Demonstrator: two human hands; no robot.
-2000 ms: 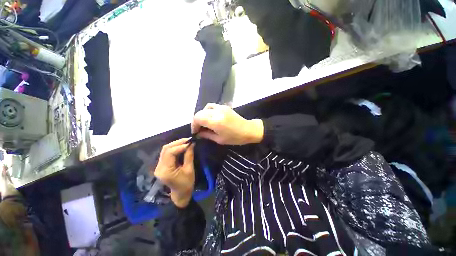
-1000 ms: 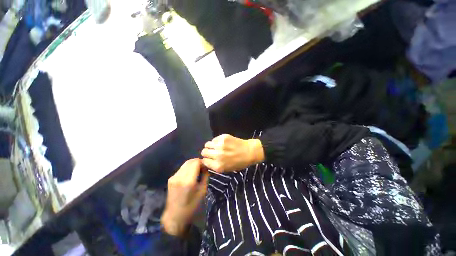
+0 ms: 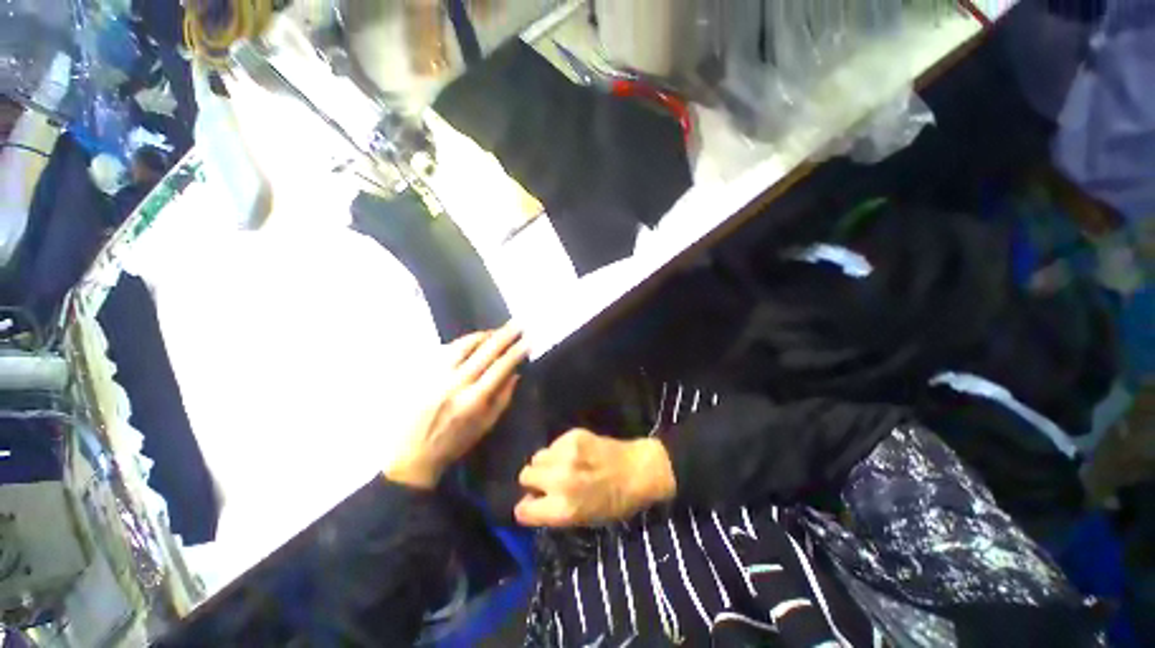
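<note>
A dark fabric strip (image 3: 446, 260) runs from the needle area (image 3: 408, 149) down to the table's front edge. My left hand (image 3: 462, 405) lies palm down with its fingers extended over the strip's lower part at that edge. My right hand (image 3: 595, 481) is below the edge, over my lap, with its fingers curled. Whether it grips the strip's dark end cannot be told against the dark clothing. A dark scalloped-edge piece (image 3: 165, 405) lies at the far left of the white table (image 3: 298, 342).
Black pieces (image 3: 557, 146) lie right of the needle, with a red handle (image 3: 652, 99) beside them. Clear plastic (image 3: 887, 127) lies at the table's right. A white rounded bar (image 3: 234, 158) and a yellow cord coil (image 3: 228, 28) are at upper left. Blue plastic (image 3: 494, 595) is under the table.
My left hand has left my right hand and moved up onto the strip at the table edge. My right hand has moved lower over my lap. The view has shifted, showing more of the machine.
</note>
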